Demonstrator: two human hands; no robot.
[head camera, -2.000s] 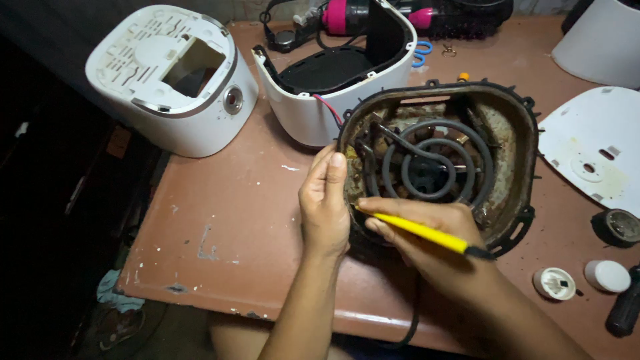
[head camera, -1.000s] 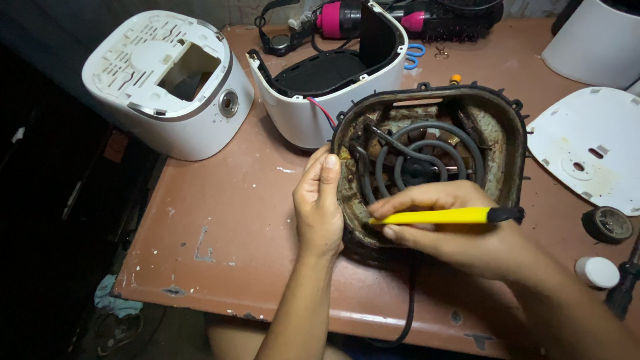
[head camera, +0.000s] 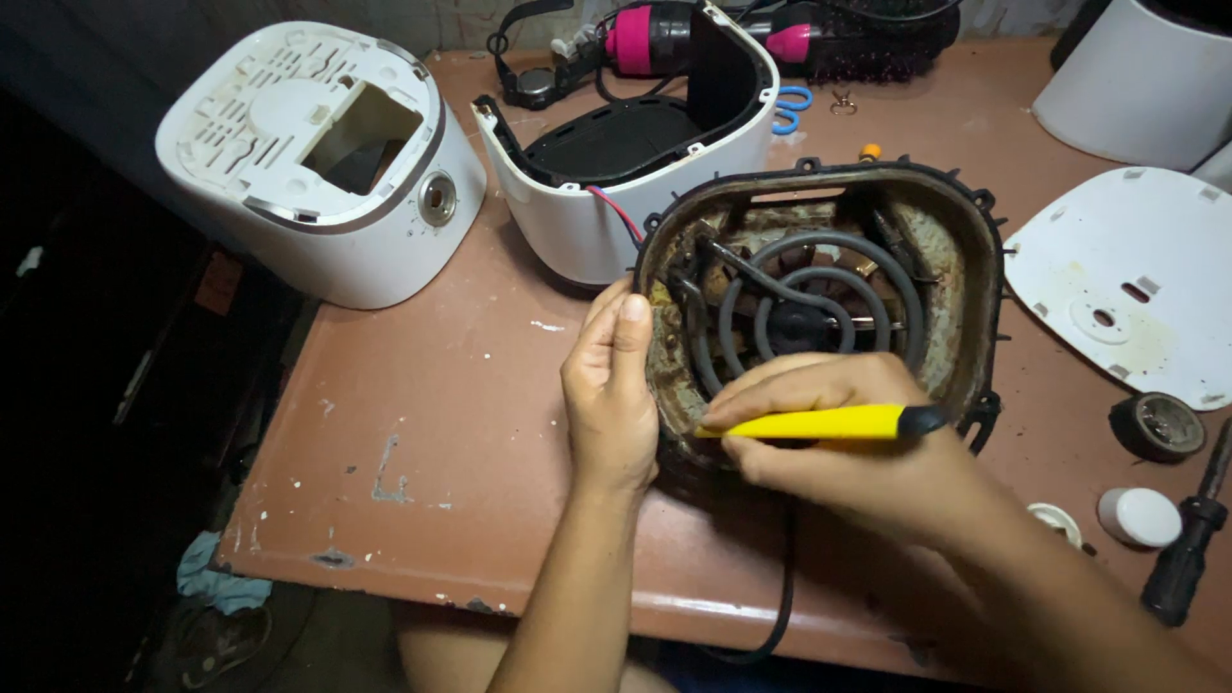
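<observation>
The grimy, rust-stained heater housing of an air fryer (head camera: 980, 289) stands tilted toward me above the table, its open side showing a spiral heating element (head camera: 830, 241). My left hand (head camera: 616, 395) grips its left rim, thumb on the front. In my right hand (head camera: 837, 433) is a yellow-handled tool (head camera: 828, 422) with a black end; its tip points at the lower left inner wall, and the tip itself is mostly hidden by my fingers. Part of the coil's lower side is behind my right hand. A black cord (head camera: 789, 577) hangs below the housing.
Behind are a white appliance shell (head camera: 337, 245), an open white housing (head camera: 568, 221) with thin wires, a hot-air brush (head camera: 847, 43) and blue-handled scissors (head camera: 791, 108). At right lie a white cover plate (head camera: 1078, 260), a tape roll (head camera: 1157, 426), a white cap (head camera: 1140, 517) and a screwdriver (head camera: 1184, 563).
The yellow tool, slanting down to the right two seconds ago, now lies nearly level, and my right hand sits higher across the housing's lower part. My left hand keeps its hold on the rim.
</observation>
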